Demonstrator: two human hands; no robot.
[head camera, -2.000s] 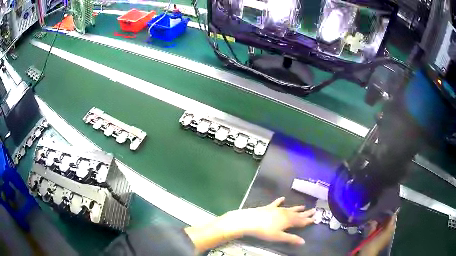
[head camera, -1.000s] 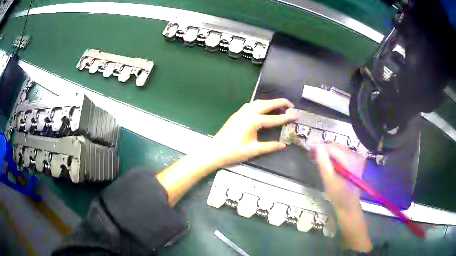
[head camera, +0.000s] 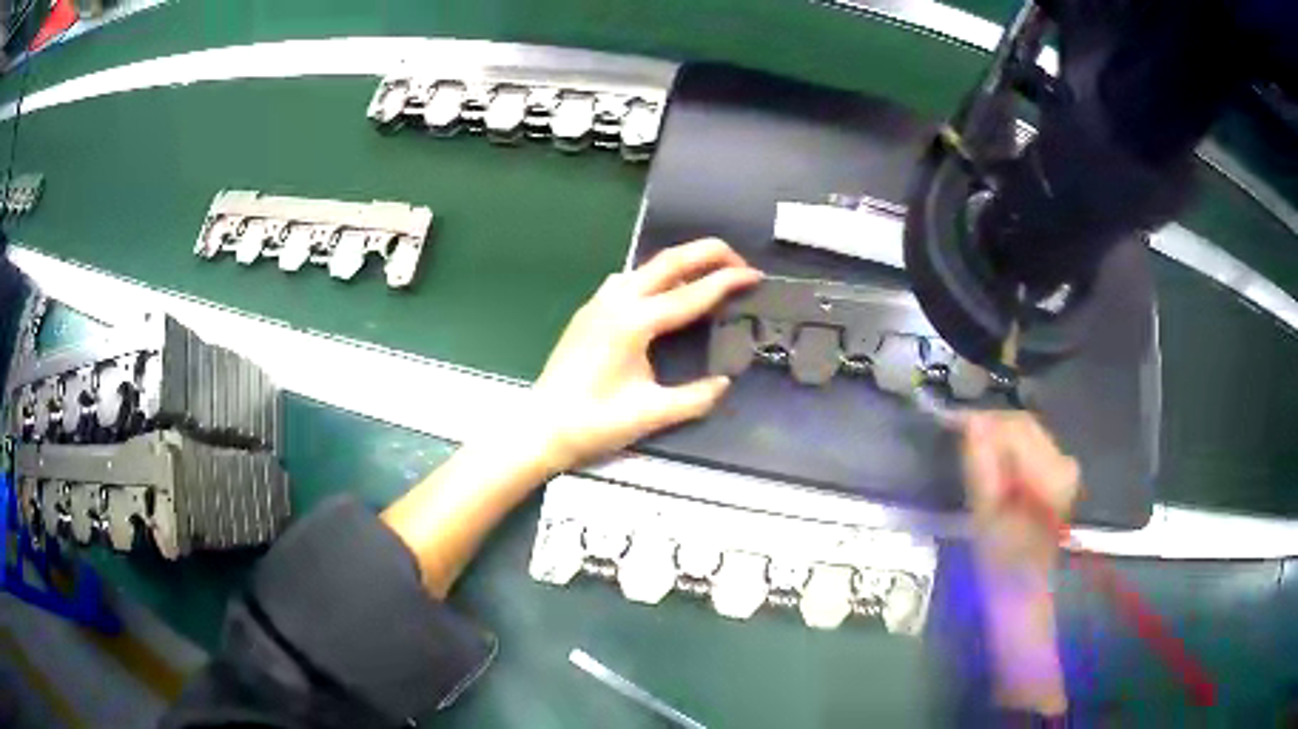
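Note:
A grey carrier strip (head camera: 826, 306) with several pale tabs lies on the black work pad (head camera: 797, 442). My left hand (head camera: 626, 349) grips its left end between thumb and fingers. My right hand (head camera: 1022, 477), blurred, holds a red-handled tool (head camera: 1139, 605) below the strip's right part; the tool's light tip is near the tabs, and contact is unclear. The black microscope head (head camera: 982, 257) hangs over the strip's right end and hides part of it. A plain silver block (head camera: 840, 228) lies above the strip on the pad.
Another strip (head camera: 733, 570) lies in front of the pad, with a thin white stick (head camera: 634, 686) near the front edge. Two stacked blocks of strips (head camera: 214, 491) stand at left. Single strips (head camera: 313, 235) lie on the green surface behind, one touching the pad's left edge (head camera: 520, 111).
The view has tilted down to the work, and the monitor and bins have left it. My left hand has taken hold of the strip's left end. My right hand and tool moved right along it.

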